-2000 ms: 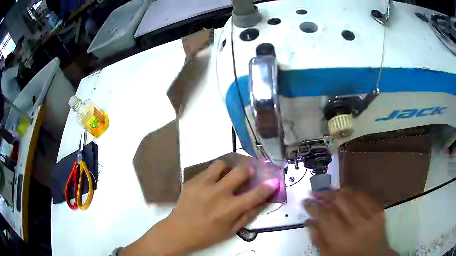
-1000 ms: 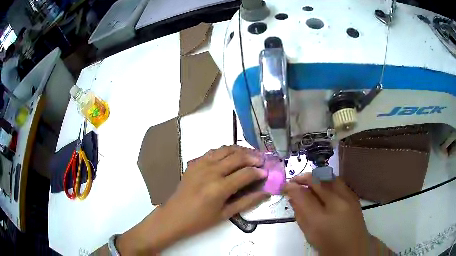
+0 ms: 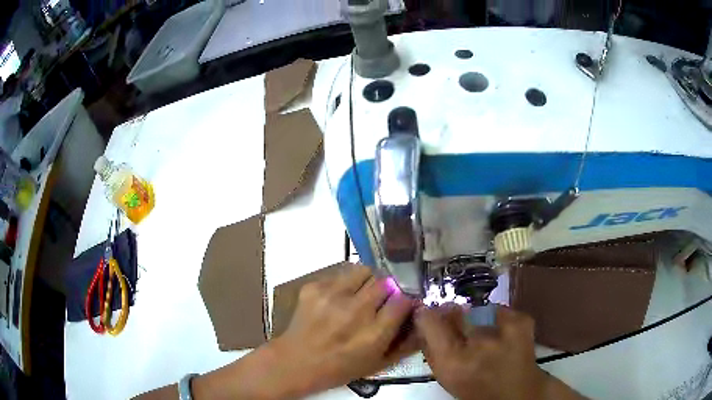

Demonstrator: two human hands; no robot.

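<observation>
A brown pocket piece (image 3: 300,291) lies partly under my left hand (image 3: 336,324), just left of the needle area of the white sewing machine (image 3: 468,117). My left fingers grip its near edge under the pink light. My right hand (image 3: 480,351) is pinched at the same edge, its fingertips touching or almost touching the left ones. The fingers hide the held edge, the presser foot and the needle. More brown pieces (image 3: 233,285) form a chain running away to the left of the machine.
Scissors (image 3: 108,295) with red and yellow handles lie on a dark cloth (image 3: 78,273) at left, below a small bottle (image 3: 126,191). Stacked brown pieces (image 3: 585,301) lie under the machine arm at right. A white bin (image 3: 176,51) stands behind the table.
The camera view has shifted, so the machine sits lower in the picture. My right hand has come in from the right to meet my left at the cloth edge. More of the held piece shows left of my hand.
</observation>
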